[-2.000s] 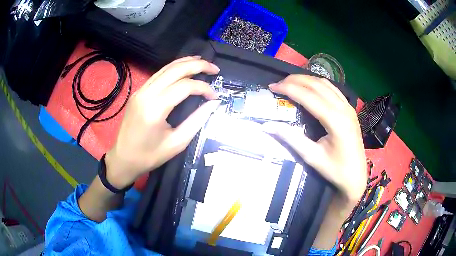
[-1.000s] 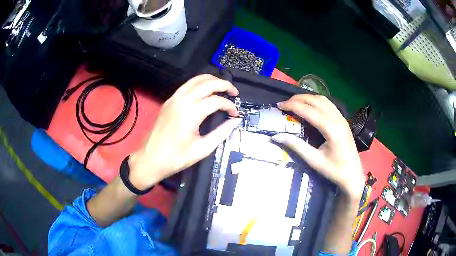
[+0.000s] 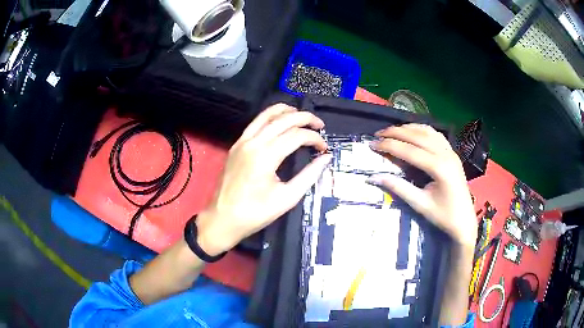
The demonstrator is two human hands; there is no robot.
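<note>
An open tablet [image 3: 365, 237] lies in a black foam tray [image 3: 278, 275], its silvery-white inside glaring, with black strips and an orange-yellow flex cable [image 3: 354, 289] near the lower end. A circuit board [image 3: 358, 157] runs along its far end. My left hand [image 3: 269, 170] has thumb and fingertips together at the board's left corner; a tiny part may be between them, too small to tell. My right hand [image 3: 429, 176] rests over the board's right side, thumb and fingers apart, holding nothing visible.
A blue bin [image 3: 320, 72] of small metal parts and a round clear dish [image 3: 408, 101] stand beyond the tray. White rolls [image 3: 214, 48] stand on a black stack. A coiled black cable [image 3: 150, 163] lies left. Tools, a white cable [image 3: 492, 302], small boards [image 3: 520, 221] and a finned black block [image 3: 472, 147] are right.
The view has shifted, so the tablet and hands appear further right. Both hands stay at the board end, with the left fingertips still at its left corner.
</note>
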